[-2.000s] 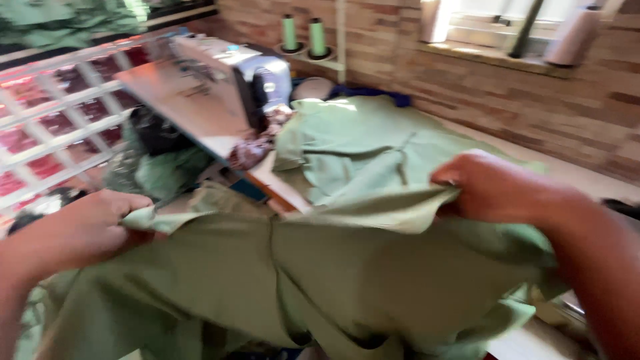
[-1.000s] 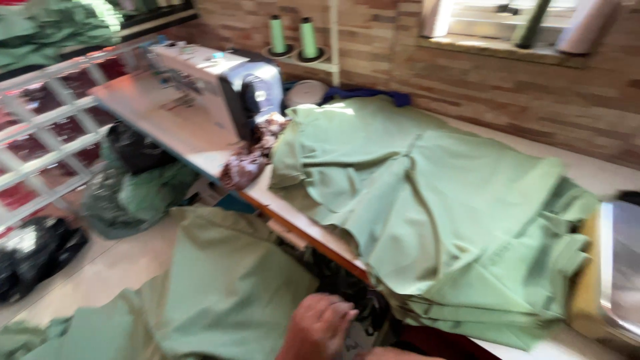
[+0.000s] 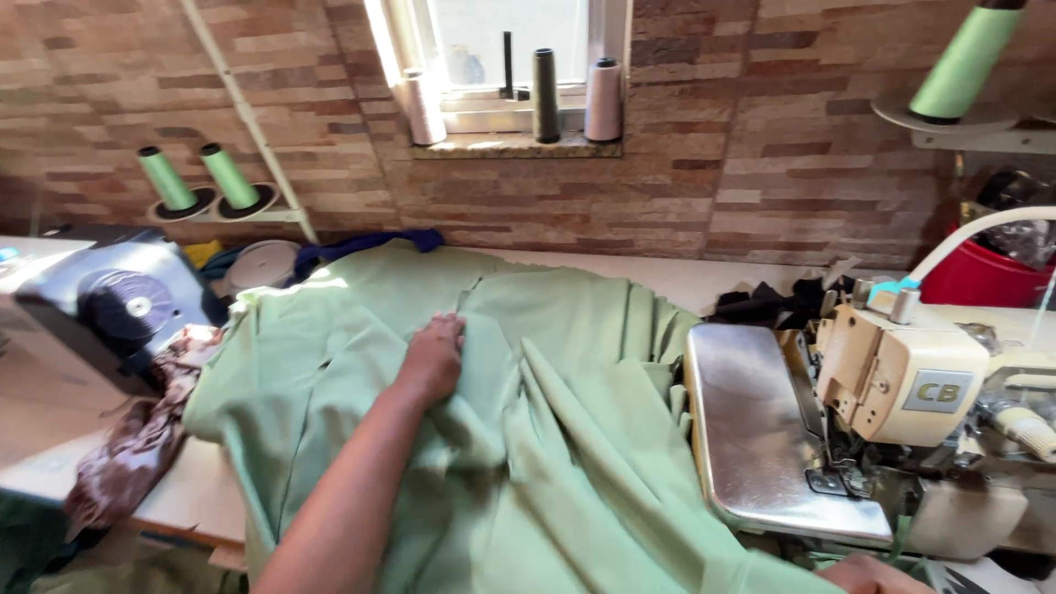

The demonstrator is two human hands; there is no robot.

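Observation:
Light green fabric (image 3: 577, 330) lies in a folded heap across the table between two sewing machines. My left hand (image 3: 435, 355) rests on the upper middle of this fabric, palm down; whether its fingers grip a fold cannot be told. At the bottom right edge, only part of my right hand (image 3: 874, 575) shows, beside the fabric's lower end and below the overlock machine (image 3: 916, 371); its fingers are hidden. The metal plate (image 3: 759, 421) of that machine touches or nearly touches the fabric's right side.
A dark-ended sewing machine (image 3: 124, 305) stands at left, with a crumpled patterned cloth (image 3: 132, 462) beside it. Green thread cones (image 3: 231, 177) sit on a stand at the wall. More cones (image 3: 545, 95) line the window sill. A red container (image 3: 982, 272) is at back right.
The view has swung right, bringing the overlock machine into sight. Two seconds ago both hands held green fabric up; now my left hand is on the heap on the table.

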